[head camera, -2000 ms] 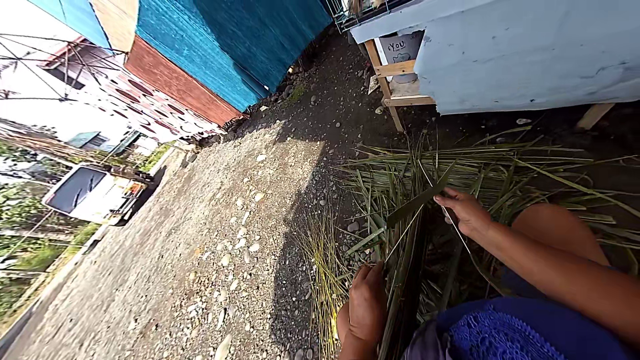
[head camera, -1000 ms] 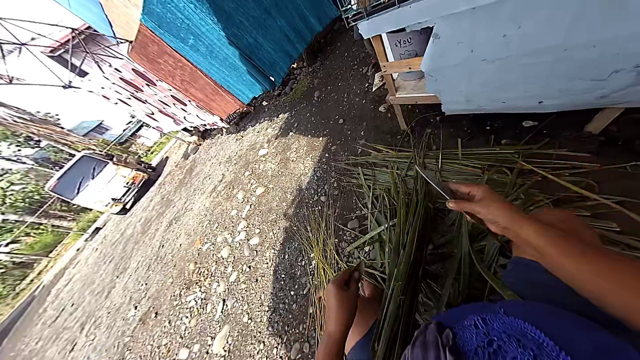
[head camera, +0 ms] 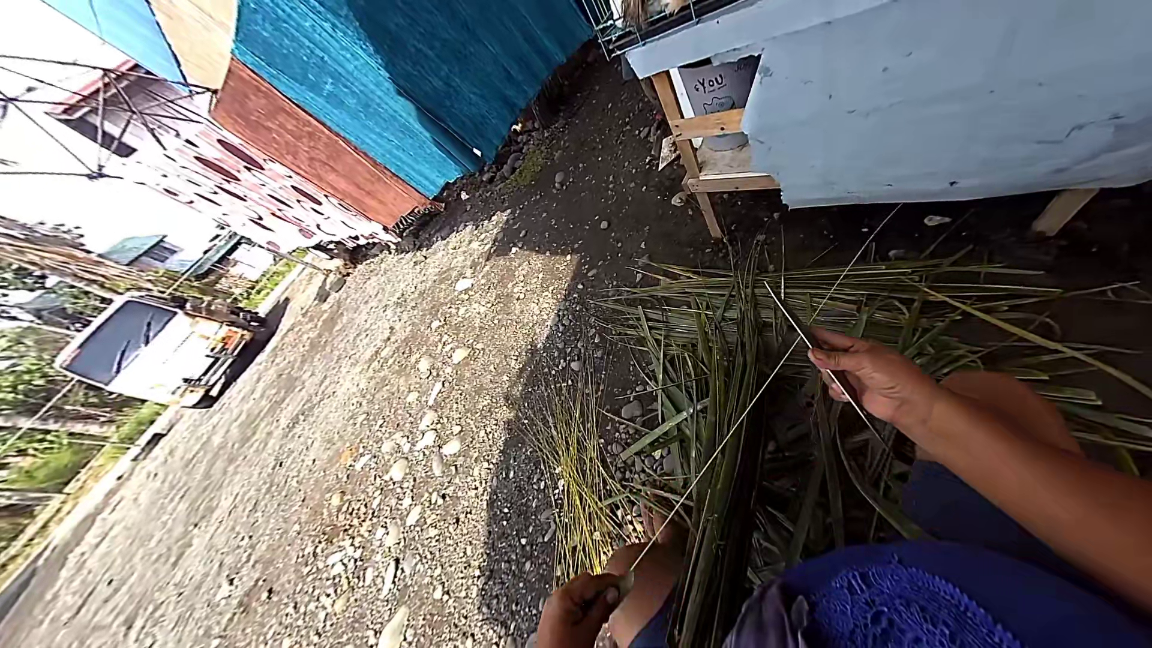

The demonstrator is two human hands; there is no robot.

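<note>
My left hand (head camera: pixel 583 605), low in the view, grips one end of a thin pale leaf midrib (head camera: pixel 733 430), which runs up and right past my right hand. My right hand (head camera: pixel 868 376) is closed on a thin-bladed knife (head camera: pixel 785 309), seen nearly edge-on, its blade crossing the midrib. Long green palm leaflets (head camera: pixel 720 450) lie in a bundle across my lap and between the hands. More leaflets (head camera: pixel 900 292) are spread on the ground beyond. A bunch of thin yellow-green midribs (head camera: pixel 580 477) lies on the gravel just above my left hand.
A wooden-legged stand covered with a pale blue sheet (head camera: pixel 936 108) is at the upper right, a marked grey container (head camera: pixel 720 94) beneath it. Stony gravel (head camera: pixel 360 432) stretches left towards a parked white vehicle (head camera: pixel 135 346). Blue and brown fabric walls (head camera: pixel 387 81) stand at the top.
The broad leaflet held between my hands two seconds ago is no longer there; a thin midrib now stretches from my left hand. My left hand has moved down. The knife blade has turned from flat to edge-on.
</note>
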